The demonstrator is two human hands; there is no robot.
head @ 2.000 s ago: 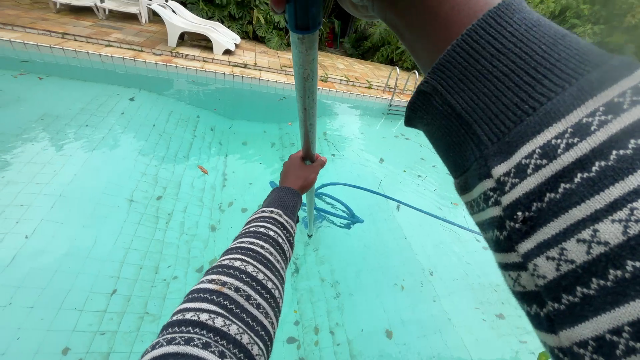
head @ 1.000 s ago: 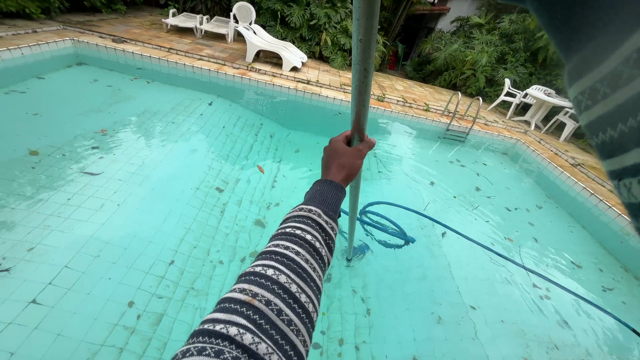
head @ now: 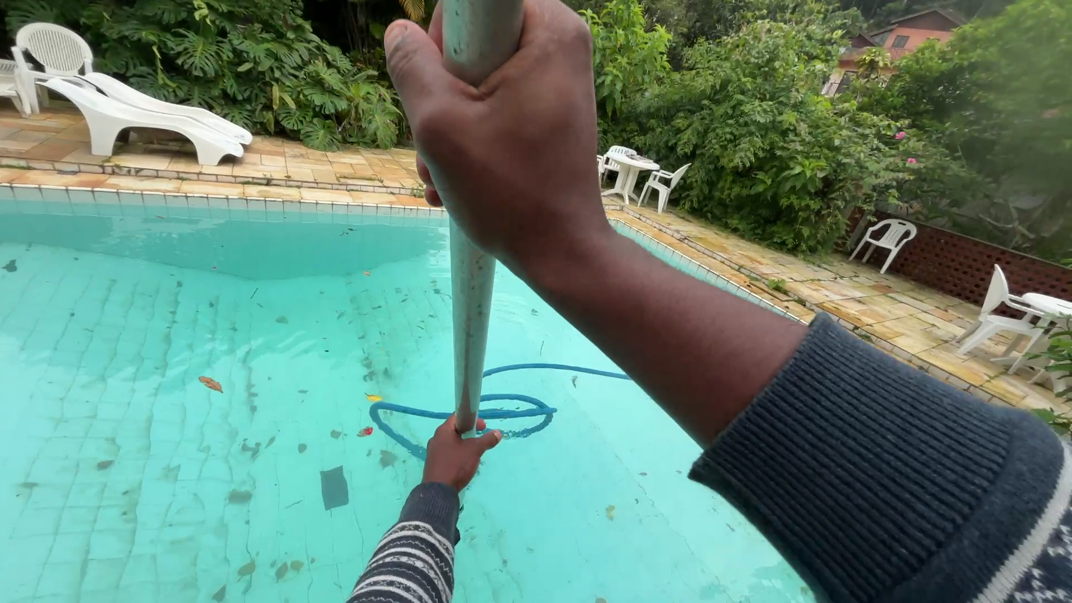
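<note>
A long grey metal pole point(head: 471, 310) stands nearly upright in front of me over the swimming pool. Near the top of the view my right hand point(head: 519, 134) is wrapped around its thicker upper part. Farther down, my left hand point(head: 456, 452) grips the same pole, small in the view and above the water. A blue pool hose point(head: 502, 400) lies in loops in the water just beyond my left hand, and one length runs off to the right behind my right forearm. The pole's lower end is hidden behind my left hand and arm.
Leaves and a dark square patch point(head: 333, 487) show in the pool. Beyond the tiled pool edge point(head: 251, 201) lies stone paving with a white lounger point(head: 159, 117). White plastic chairs point(head: 883, 243) and a white table point(head: 628, 172) stand to the right, before dense shrubs.
My right hand has come fully into view on the upper pole. My left hand, still on the pole, appears lower in the view. The view has swung to the right.
</note>
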